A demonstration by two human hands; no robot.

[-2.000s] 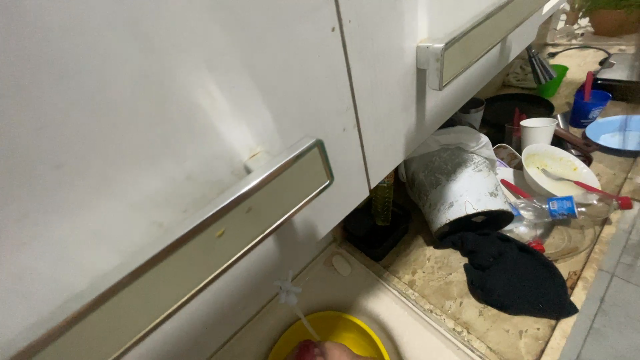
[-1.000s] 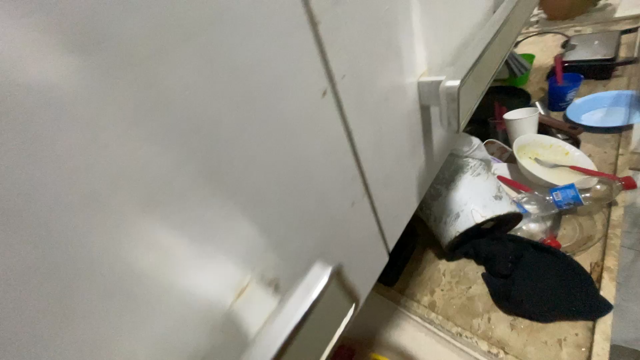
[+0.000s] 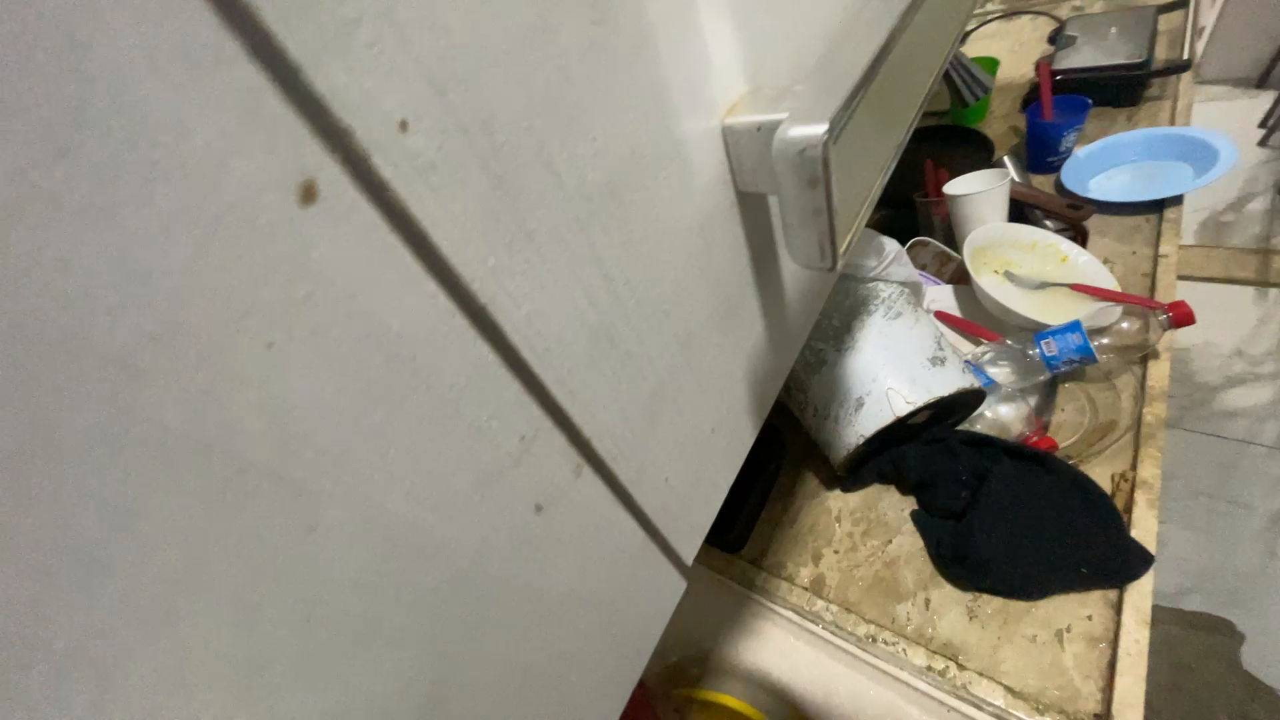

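Neither of my hands shows; white cabinet doors point(image 3: 400, 400) with a metal-edged handle point(image 3: 850, 140) cover most of the view. At the bottom edge, the rim of a yellow container point(image 3: 718, 700) shows in the pale sink point(image 3: 800, 650), with a bit of something red beside it. A black cloth point(image 3: 1020, 520) lies crumpled on the stone counter point(image 3: 880, 570), against the open end of a worn white pot point(image 3: 880, 365) tipped on its side. Clear plastic bottles with red caps point(image 3: 1180, 314) lie past it. A fork rests in a soiled white bowl point(image 3: 1040, 260).
Farther along the counter are a white cup point(image 3: 978, 205), a dark pan point(image 3: 945, 160), a blue cup point(image 3: 1057, 135), a light blue plate point(image 3: 1148, 165), a green cup point(image 3: 980, 90) and a sandwich press point(image 3: 1105, 50). The overhanging cabinet hides the counter's left part.
The view has shifted so the cabinet doors hide most of the yellow container. Part of a hand showed at that container two seconds ago and is now out of sight.
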